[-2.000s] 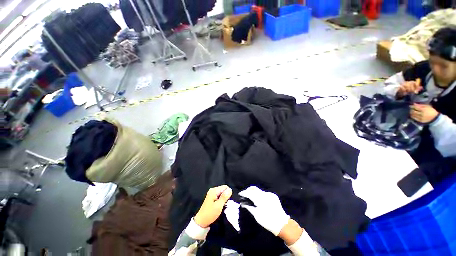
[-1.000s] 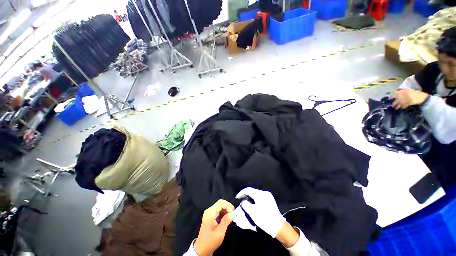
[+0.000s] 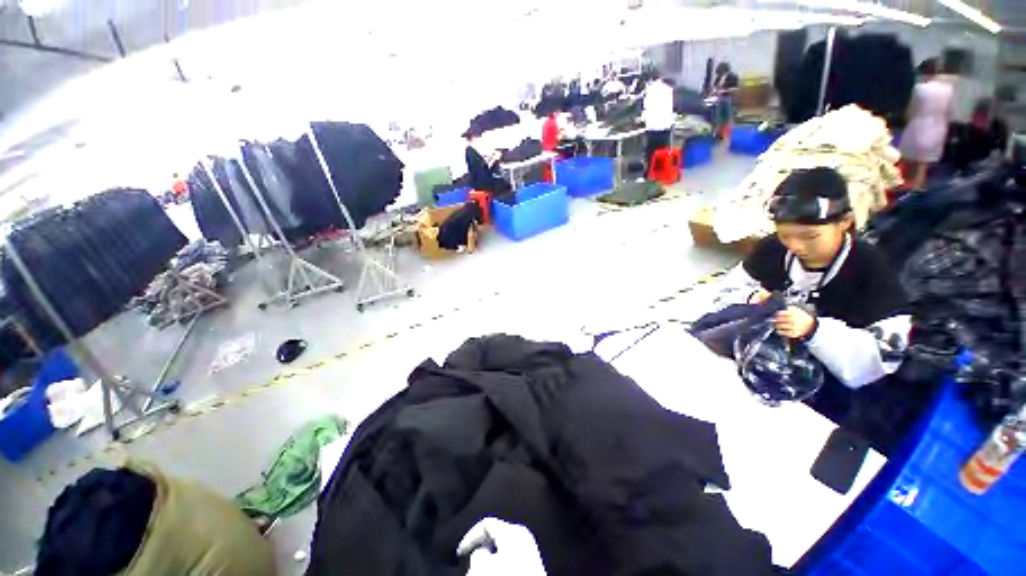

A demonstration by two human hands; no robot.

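Note:
A large heap of black garments fills the table in front of me. My right hand, in a white glove, shows at the bottom edge over the black cloth, partly cut off by the frame. A small dark thing shows at its fingers; I cannot tell what it is or whether the hand grips it. My left hand is out of the picture.
A seated coworker in a black cap handles a plaid garment at right. A dark phone lies on the white tabletop. A blue crate holds a drink bottle. A khaki sack stands left.
The view has tilted up and turned right, showing more of the room. My left hand has left the picture, and my right hand now shows only at the bottom edge.

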